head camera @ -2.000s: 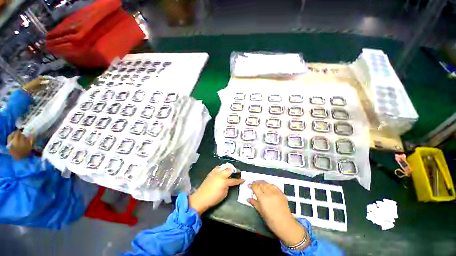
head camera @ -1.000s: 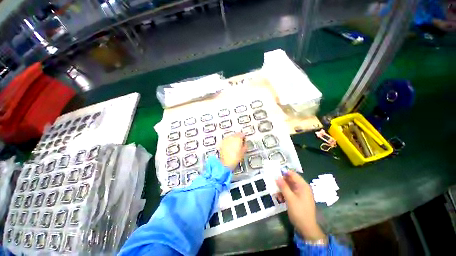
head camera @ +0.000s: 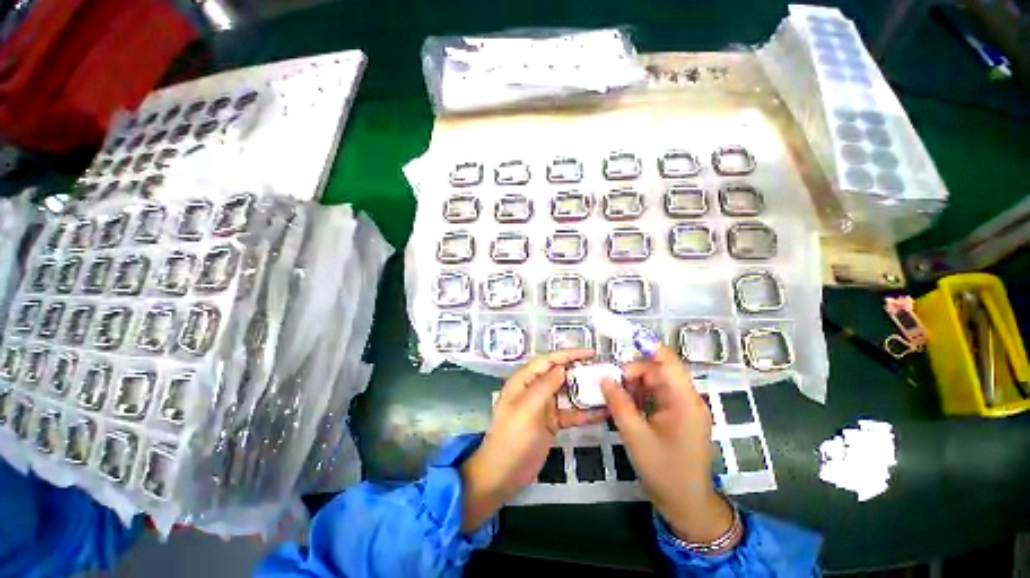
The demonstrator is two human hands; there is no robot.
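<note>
My left hand (head camera: pixel 525 423) holds a small silver watch case frame (head camera: pixel 582 387) by its edge, above the sticker sheet. My right hand (head camera: pixel 669 423) presses a white adhesive sticker (head camera: pixel 596 386) at the frame with its thumb; a small white and blue item (head camera: pixel 644 340) shows by its index finger, too blurred to name. The sticker sheet (head camera: pixel 738 483) lies under both hands, with dark square gaps. The centre blister tray (head camera: pixel 691 296) holds rows of frames, with an empty pocket in its second row from the front.
Stacked blister trays (head camera: pixel 294 327) stand left, with a white board (head camera: pixel 322 96) behind. A red crate (head camera: pixel 90 68) is back left. Bagged sheets (head camera: pixel 531 68) and a wrapped round-sticker stack (head camera: pixel 864 124) lie behind. A yellow bin (head camera: pixel 949 350) and paper scraps (head camera: pixel 858 457) are right.
My left hand has come back from the centre tray with a frame. My right hand has moved in to meet it with the white sticker. The view has turned back left.
</note>
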